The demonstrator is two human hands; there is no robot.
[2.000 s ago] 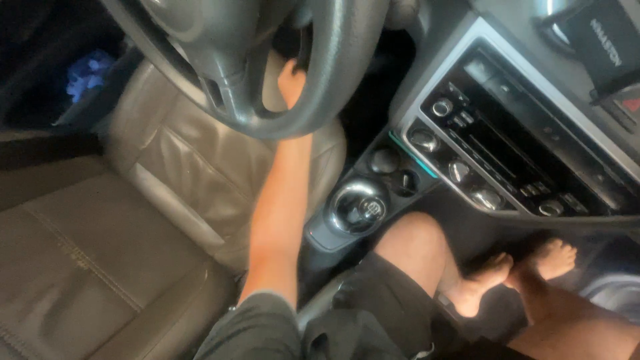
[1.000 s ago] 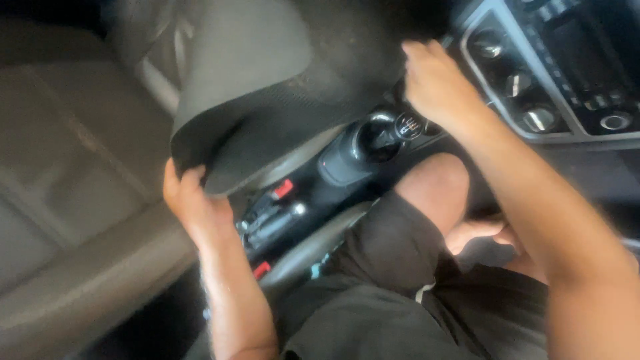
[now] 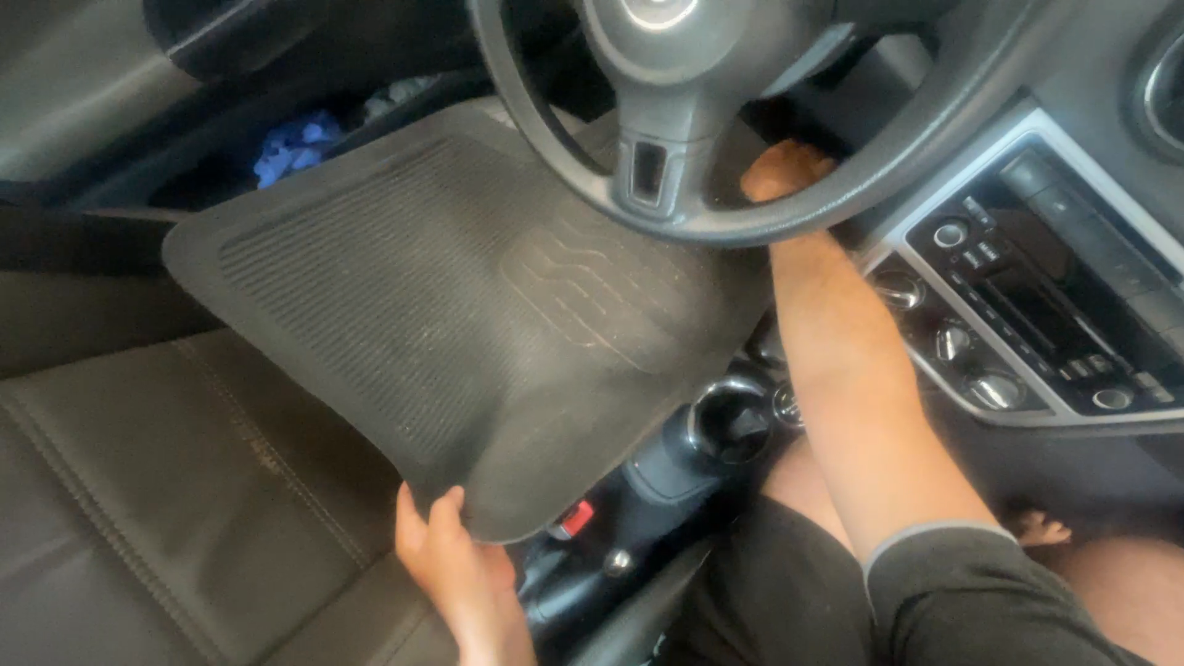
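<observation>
A dark rubber car floor mat (image 3: 398, 305), ribbed and with a smooth patterned heel area, lies over the driver's seat, its upper right part passing behind the steering wheel (image 3: 684, 217). My left hand (image 3: 458, 555) grips the mat's lower corner, thumb and fingers on its edge. My right hand (image 3: 784, 171) reaches behind the wheel rim, near the mat's far right side. Its fingers are partly hidden in shadow, and whether they hold the mat does not show clearly.
The gear lever (image 3: 791, 405) and a red seat belt buckle (image 3: 575, 520) are below the mat. The car stereo (image 3: 1045, 287) is at the right. A blue cloth-like item (image 3: 296, 148) lies in the door pocket. My bent knee is beside the console.
The mat, earlier raised and curled between my hands over the console, is now spread out over the seat. My right arm has reached in behind the steering wheel.
</observation>
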